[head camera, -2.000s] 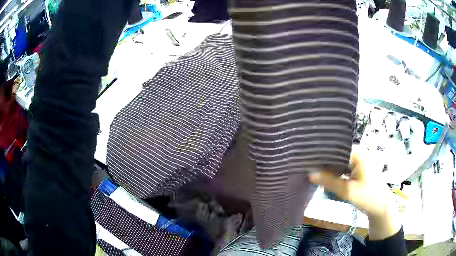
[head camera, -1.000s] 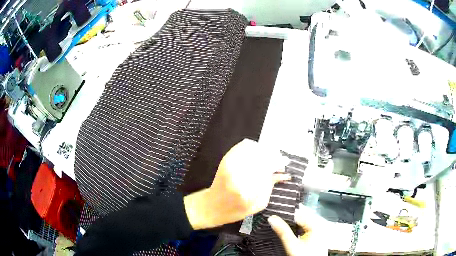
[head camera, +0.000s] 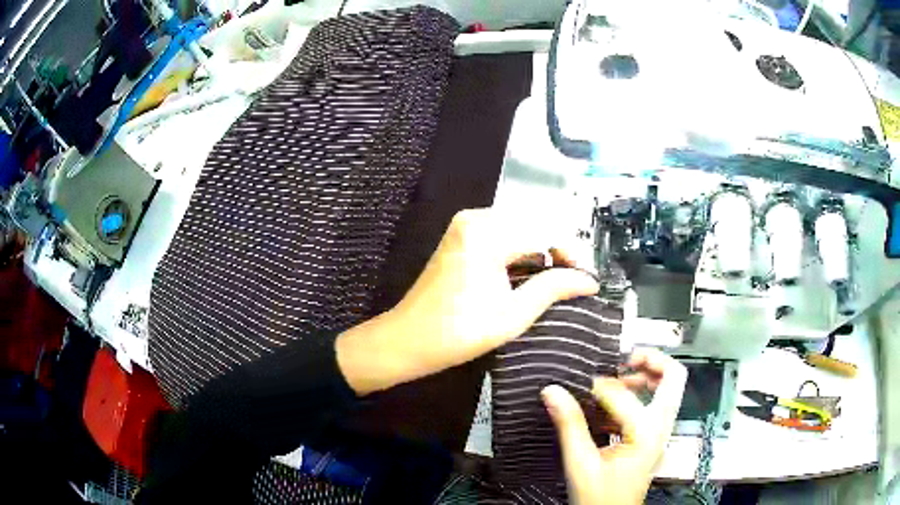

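Note:
A dark striped garment piece (head camera: pixel 538 370) lies at the front table edge, left of the needle area (head camera: pixel 641 222) of the white overlock machine (head camera: pixel 691 89). My left hand (head camera: pixel 474 296) lies over its upper end, thumb and fingers pinching the cloth close to the presser foot. My right hand (head camera: pixel 622 424) is lower, thumb and fingers on the piece's right edge. The fingertips of my right hand partly overlap the cloth. A large striped pile (head camera: pixel 296 197) lies left of the machine, with plain dark cloth (head camera: pixel 469 148) between them.
Thread snips (head camera: pixel 789 409) and a small yellow-handled tool (head camera: pixel 829 363) lie at the right front. A thread chain (head camera: pixel 705 459) hangs at the table edge. A second sewing machine (head camera: pixel 104 202) stands far left, above a red stool (head camera: pixel 118 409).
The striped piece, first held up before the camera, now lies by the needle area. Since one second ago, my left hand has moved up to the presser foot, and more of the piece shows flat.

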